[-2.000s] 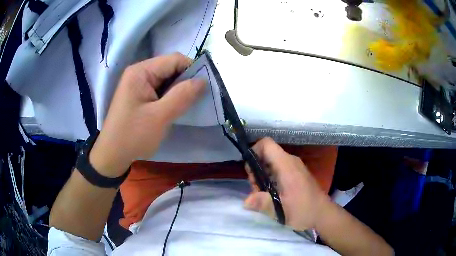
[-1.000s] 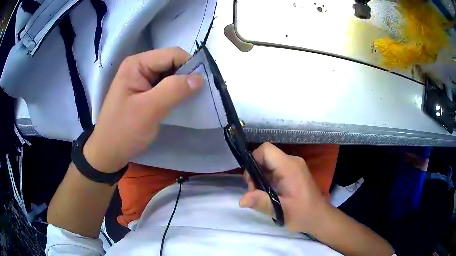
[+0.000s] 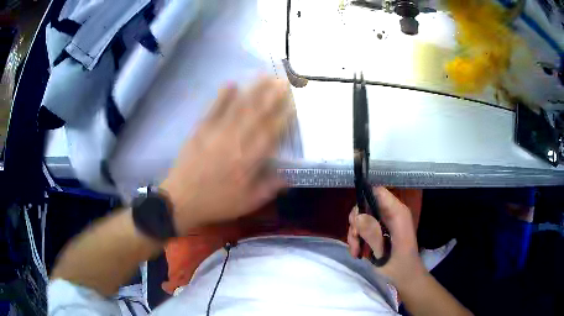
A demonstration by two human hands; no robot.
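A light grey-white fabric panel (image 3: 179, 92) lies on the left part of the table, its right side blurred. My left hand (image 3: 232, 148) is over the panel's right part near the table edge, palm down with fingers stretched out. It is blurred, and it hides part of the cloth. My right hand (image 3: 396, 231) holds black fabric shears (image 3: 361, 136) by the handles, at the front edge. The blades look closed and point away from me over the white table, to the right of the cloth.
The ruled table edge (image 3: 433, 177) runs across in front of me. A dark metal part (image 3: 408, 17) is at the top. A yellow fluffy bundle (image 3: 476, 62) hangs at upper right, above a black flat object (image 3: 537, 134). Dark strips (image 3: 114, 116) lie on the cloth.
The shears have moved right, away from the cloth edge, and now stand upright in view. My left hand has let go of the panel's corner and opened flat over the cloth, which lies flatter.
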